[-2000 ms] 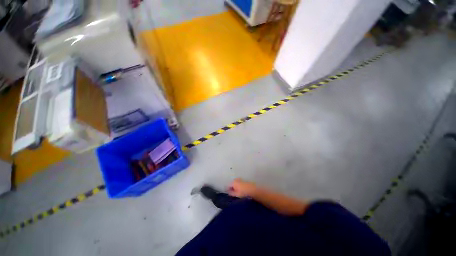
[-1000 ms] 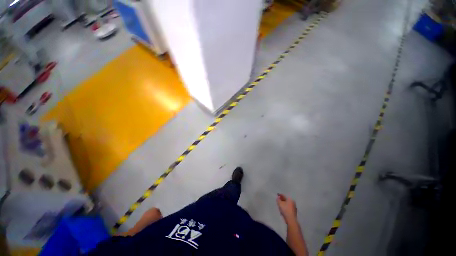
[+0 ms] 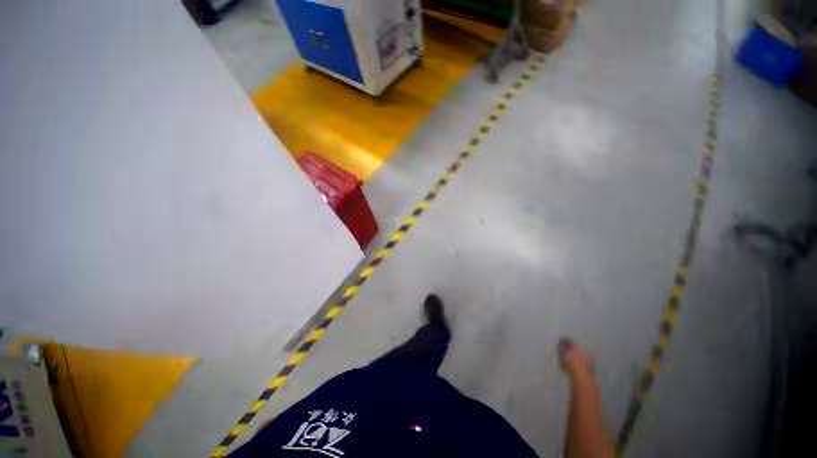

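My right hand [image 3: 573, 356] hangs over the grey floor at the lower right. It is small and blurred. A dark spot shows at its fingertips, and I cannot tell whether it holds anything or how the fingers are set. My left hand is not visible; the lower left shows only my dark blue shirt and the floor beside it. One dark shoe [image 3: 434, 310] is on the grey floor ahead of my body. No wire or tool can be made out.
Yellow-black tape [image 3: 408, 221] runs along my left, and another tape line [image 3: 678, 286] along my right. A large white pillar [image 3: 179, 179] stands at left, with a red bin [image 3: 345, 197] behind it. A blue-white cabinet [image 3: 358, 40], cartons [image 3: 546, 22] and a blue bin [image 3: 768, 54] are farther off.
I have moved forward along the aisle. The pillar is now large at left, and the red bin has come into view. The near blue bin and my left forearm have left the picture.
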